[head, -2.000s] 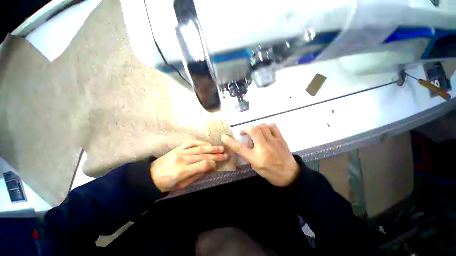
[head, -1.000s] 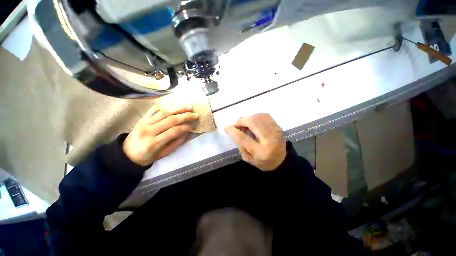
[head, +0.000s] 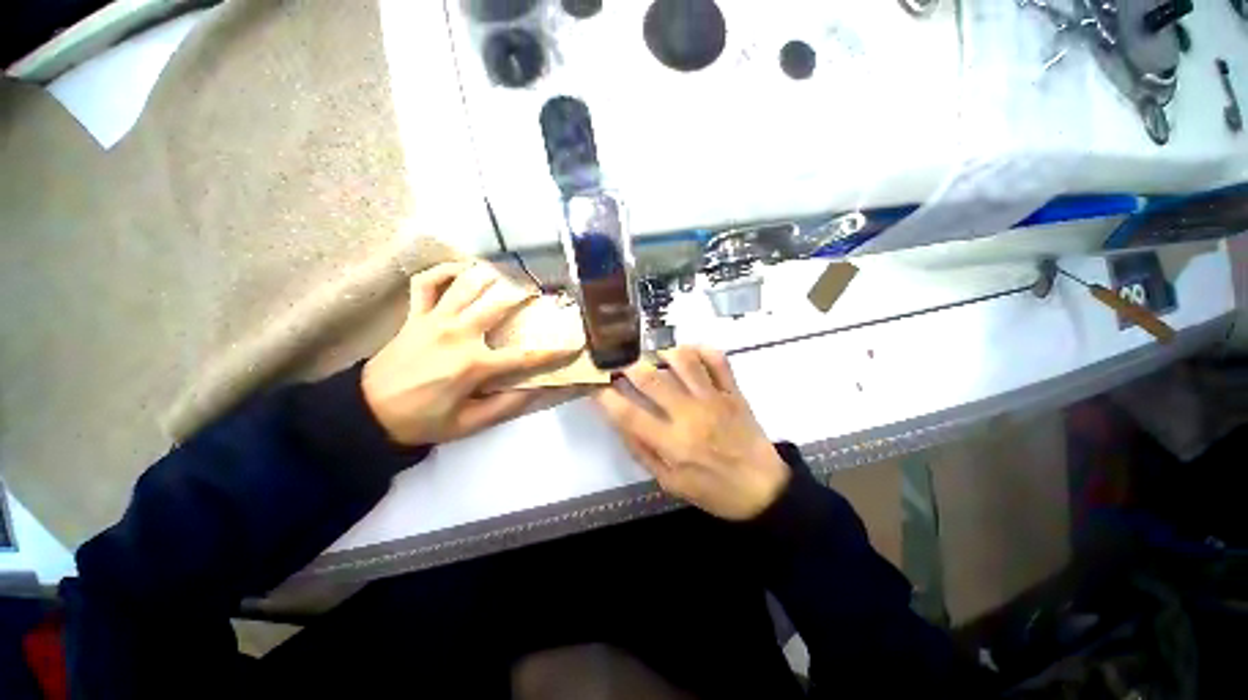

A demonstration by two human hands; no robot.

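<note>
A beige-brown fabric panel (head: 288,151) spreads over the left of the machine table, its near part narrowing towards the needle area. My left hand (head: 459,358) grips the panel's near edge left of the needle, fingers on top. My right hand (head: 701,435) has its fingertips at the edge's right end, just under the long dark glossy piece (head: 609,294). This piece hides the needle and presser foot. The white machine head (head: 849,123) stands beyond my hands, with the silver tension knob (head: 735,294) on its front.
A small brown tab (head: 832,286) lies on the bed right of the head. An orange-brown handled tool (head: 1139,317) lies at the far right. The white table (head: 548,465) has a front edge with a printed scale. Brown pieces (head: 1006,499) are below at right.
My view has shifted, showing more of the head's top. My right hand has moved from the bare table to the fabric edge. My left hand has changed from lying flat to gripping the edge.
</note>
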